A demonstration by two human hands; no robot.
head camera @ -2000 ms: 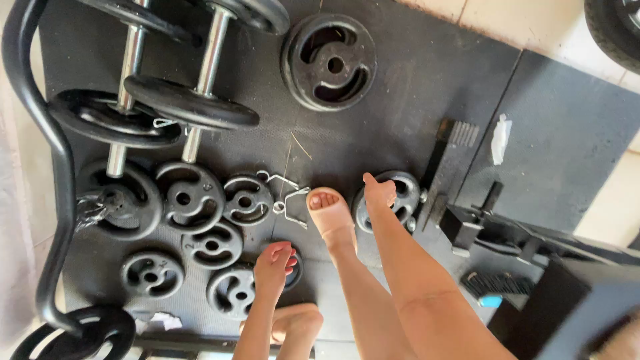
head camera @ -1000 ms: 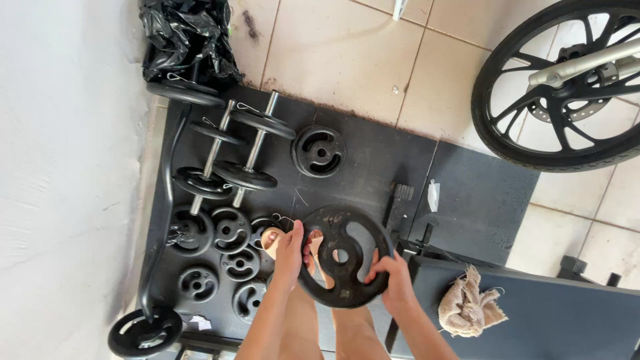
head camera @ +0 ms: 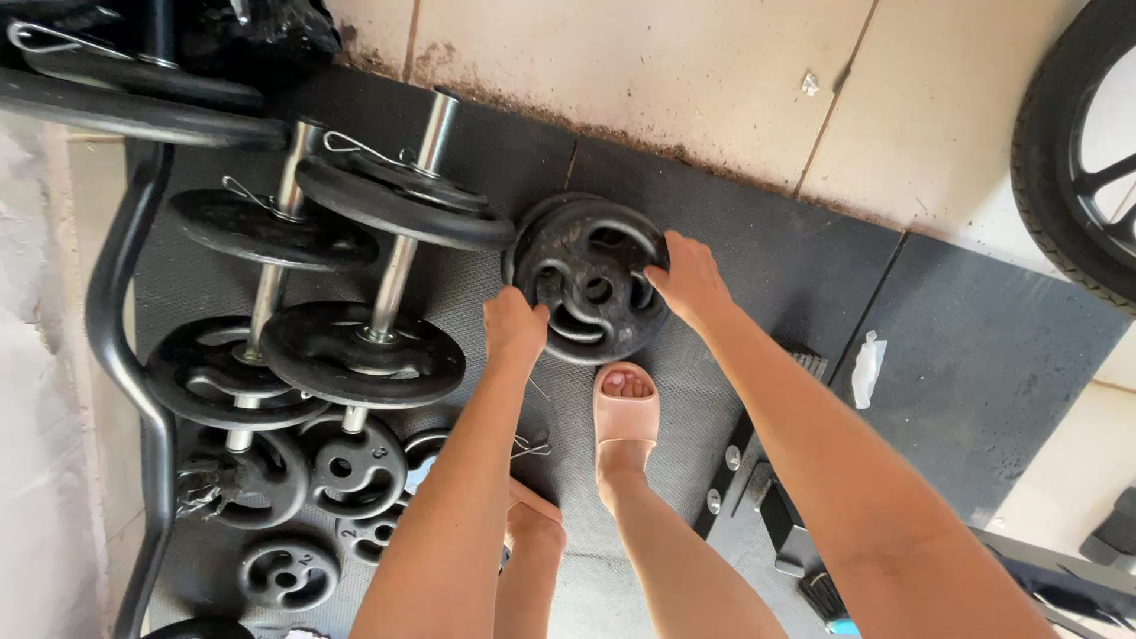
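A black weight plate (head camera: 581, 306) with curved grip slots lies on top of at least one other plate on the dark rubber mat. My left hand (head camera: 515, 328) grips its lower left rim, the thumb over the edge. On the opposite side my right hand (head camera: 692, 275) holds the upper right rim, its thumb at a slot. Both hands touch the plate, and the fingers under the rim are hidden. Just left of the stack are two loaded dumbbells (head camera: 398, 284) (head camera: 269, 306) with chrome bars and spring clips.
Loose smaller plates (head camera: 288, 575) lie at lower left beside a curved black bar (head camera: 133, 355). My sandalled foot (head camera: 626, 404) is just below the stack. A motorcycle wheel (head camera: 1056, 160) stands at upper right. White scrap (head camera: 868, 368) and a bench frame (head camera: 781, 524) are on the right.
One second ago both hands held a plate up in front of my legs. Now they hold a plate down at the stack on the mat. The view has shifted and moved closer.
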